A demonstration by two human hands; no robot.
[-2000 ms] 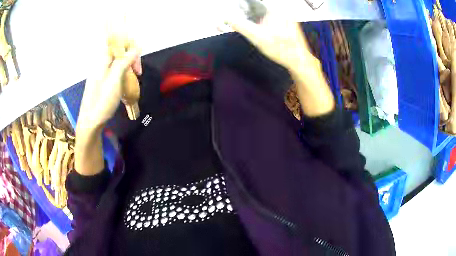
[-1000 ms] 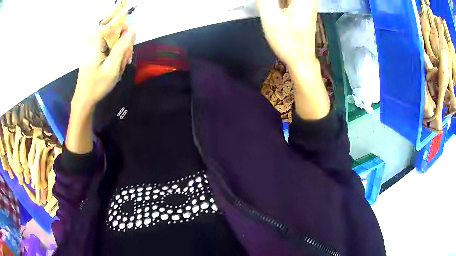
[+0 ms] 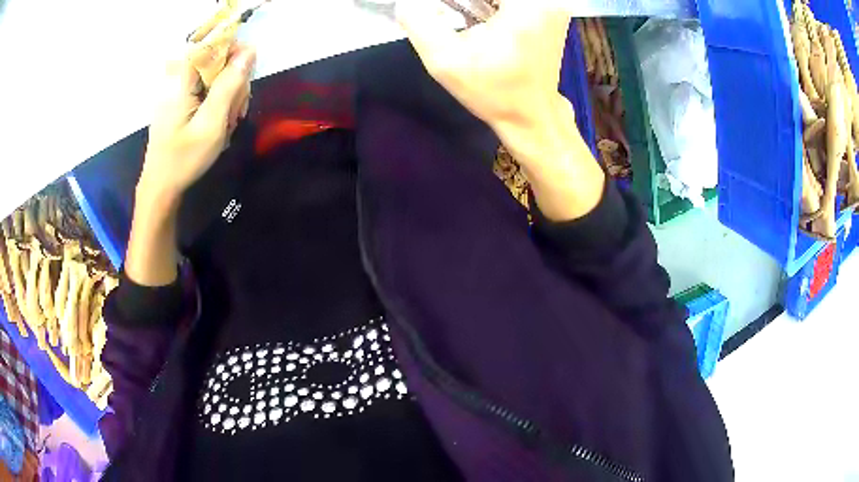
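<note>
My left hand [image 3: 198, 122] is at the upper left, over the table [image 3: 85, 85], with its fingers closed around a tan moulded part [image 3: 221, 24]. The part points up to the top edge and has a small dark spot near its end. My right hand [image 3: 499, 66] is at the top centre, palm side partly showing. Its fingertips are cut off by the top edge. A brownish thing [image 3: 476, 9] shows by its thumb and fingers, too cut off to tell whether it is held.
Long tan parts [image 3: 66, 292] fill a blue bin at the left. At the right are a green bin [image 3: 643, 122] with a clear bag [image 3: 678, 104], a large blue bin [image 3: 753, 132] and more tan parts [image 3: 829, 122]. Brown pieces [image 3: 513, 179] show below my right forearm.
The view has shifted since the oldest frame. My left hand has a tan part pointing up now. My right hand has moved left since one second ago and its palm has turned.
</note>
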